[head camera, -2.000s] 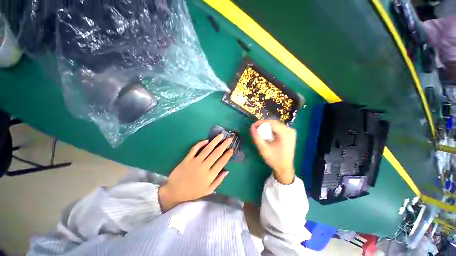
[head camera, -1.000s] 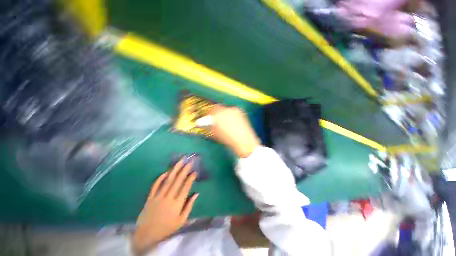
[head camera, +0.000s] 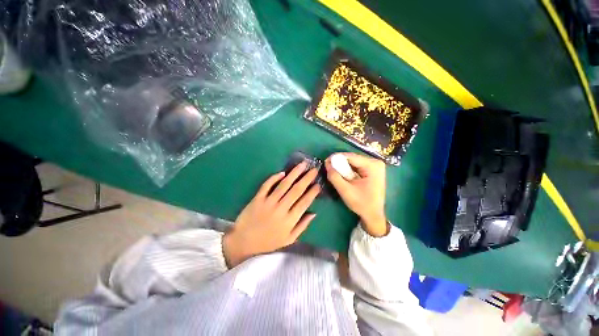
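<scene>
My left hand lies spread and flat over a dark plastic housing on the green bench, covering most of it. My right hand is closed around a hand tool with a rounded white handle, at the right edge of the housing. The tool's tip is hidden. A dark shallow parts tray lies just beyond my right hand. Many tiny gold-coloured pieces are spread in it, with a dark patch among them.
A large clear plastic bag with dark parts is at the left, one curved housing near its mouth. A black block of flat parts with a blue edge stands at the right. A yellow line crosses beyond the tray. A blue plastic thing is below the bench edge.
My right hand with the white-handled tool has moved from the gold pieces in the tray back beside my left hand at the housing. My left hand still rests on the housing. The camera view has shifted.
</scene>
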